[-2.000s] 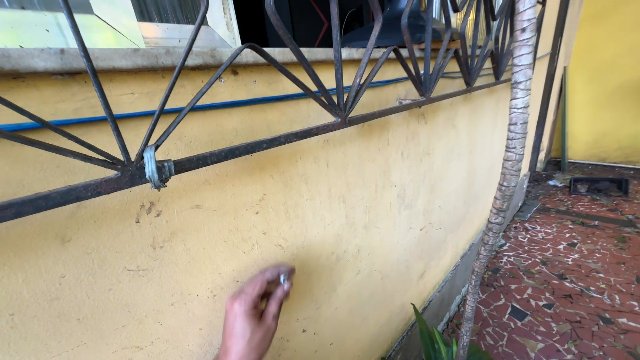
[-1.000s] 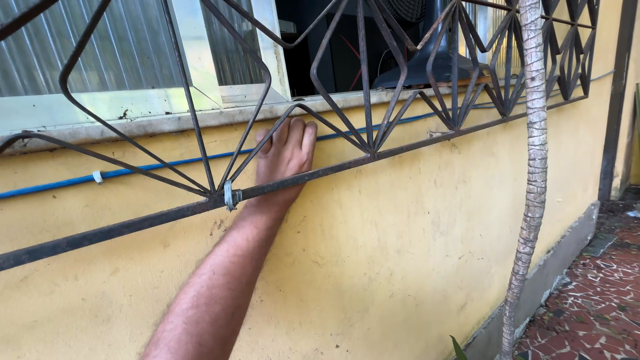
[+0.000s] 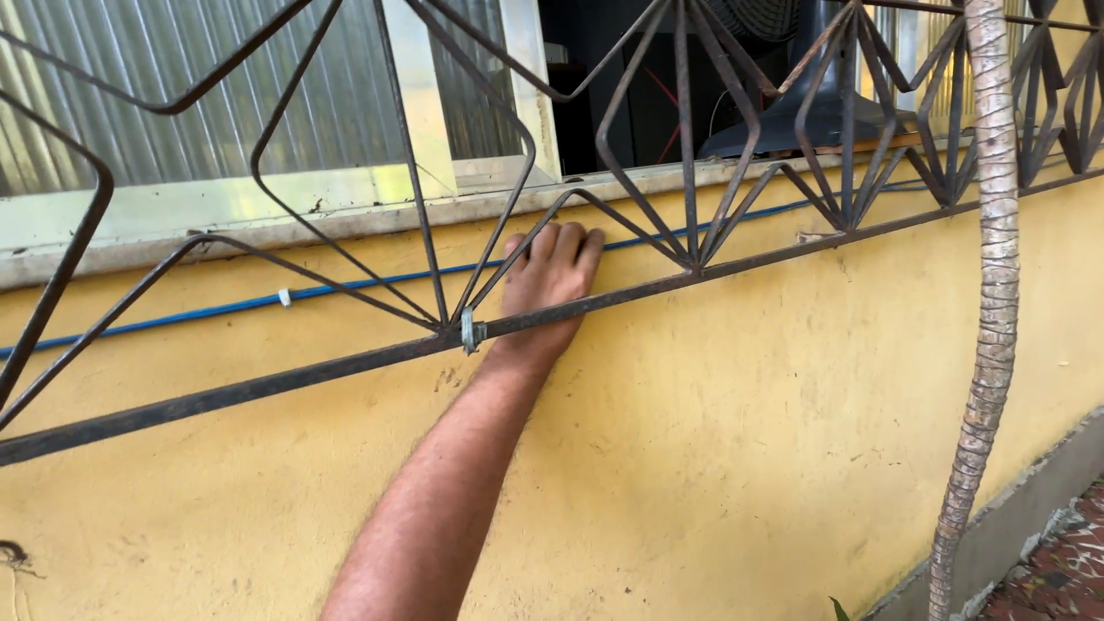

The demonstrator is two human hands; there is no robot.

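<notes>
My left hand point(image 3: 552, 274) reaches up behind the lower bar of the iron window grille point(image 3: 586, 305), its back towards me. Its bent fingertips are at the blue cable point(image 3: 405, 277) against the yellow wall, just below the window sill. The palm side and thumb are hidden, so I cannot tell what the fingers hold. A white cable clip point(image 3: 285, 297) sits on the cable to the left of the hand. Bluish wire or cord point(image 3: 468, 330) is wrapped round the grille bar beside the wrist. My right hand is out of view.
The grille's angled bars cross in front of the wall and the stone sill point(image 3: 379, 216). A ringed, slender plant trunk point(image 3: 989, 259) stands at the right. Beyond the window opening is a dark fan point(image 3: 789, 121). Mosaic paving point(image 3: 1056, 578) lies at the lower right.
My left hand, low before the wall two seconds ago with a small shiny object at its fingertips, has risen to the cable behind the grille. It has stayed there since one second ago.
</notes>
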